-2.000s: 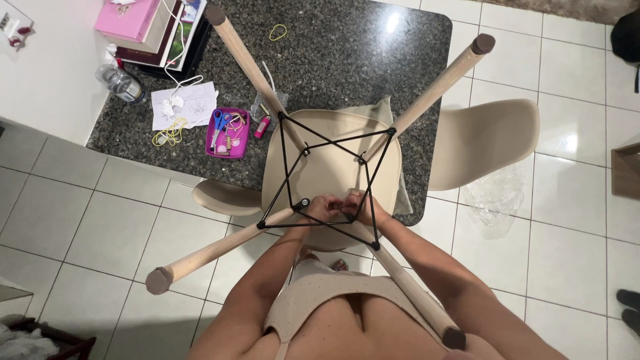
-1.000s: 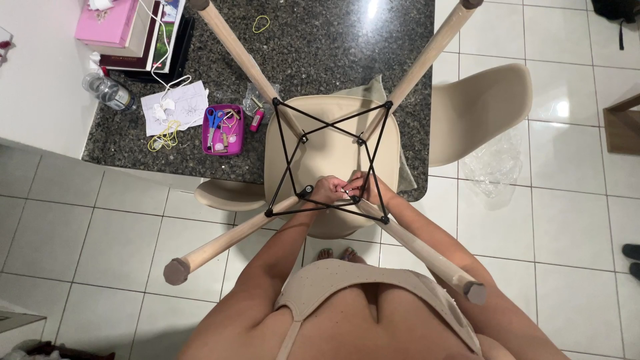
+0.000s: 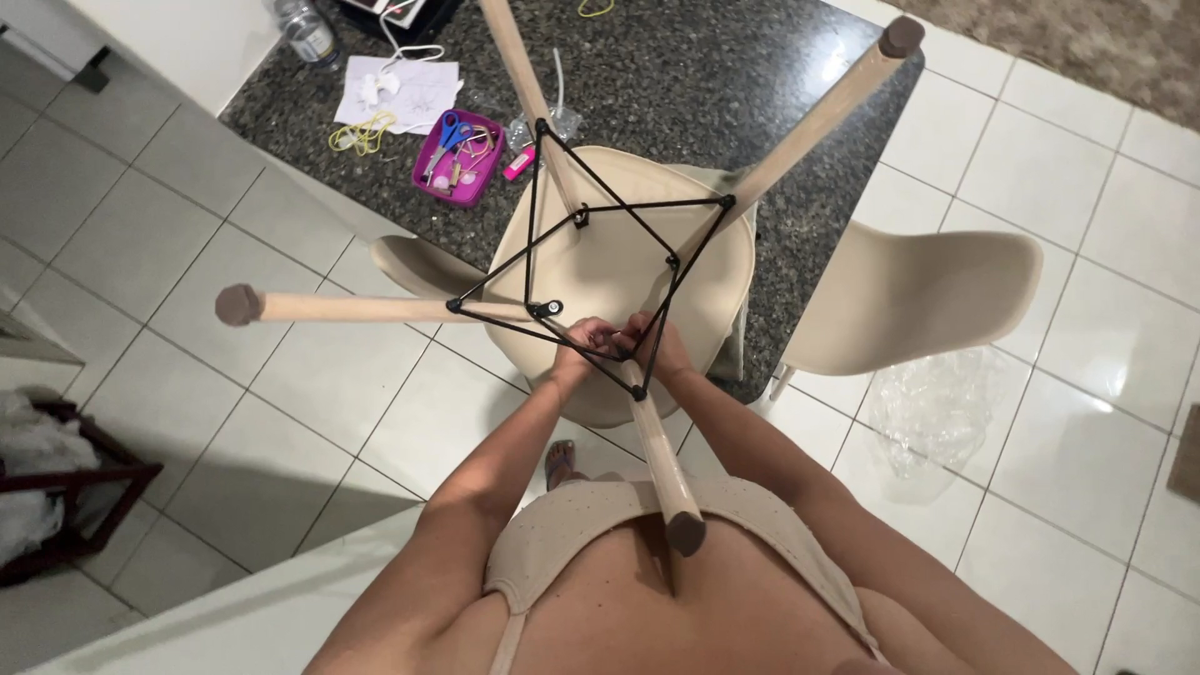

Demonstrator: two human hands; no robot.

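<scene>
An upturned chair with a beige plastic seat [image 3: 619, 248] rests on the granite counter, its wooden legs [image 3: 816, 127] pointing up toward the camera. Thin black metal braces [image 3: 609, 203] link the legs. My left hand [image 3: 591, 339] and my right hand [image 3: 656, 339] are close together under the braces, by the base of the leg nearest my body. Their fingers meet around something small near that joint, too small and partly hidden to identify. At the left leg's base a black bracket with a round bolt [image 3: 554, 307] shows.
On the granite counter [image 3: 806, 281] are a magenta tray [image 3: 480, 178] with blue-handled scissors [image 3: 454, 131], a pink item [image 3: 518, 162], paper [image 3: 427, 89], yellow string [image 3: 361, 134] and a bottle [image 3: 309, 37]. Another beige chair [image 3: 919, 300] stands right, clear plastic [image 3: 937, 412] on the floor.
The upturned chair has turned, so its near left leg now points left and its near right leg points toward my body. Both hands remain together at that leg's base. The view has shifted.
</scene>
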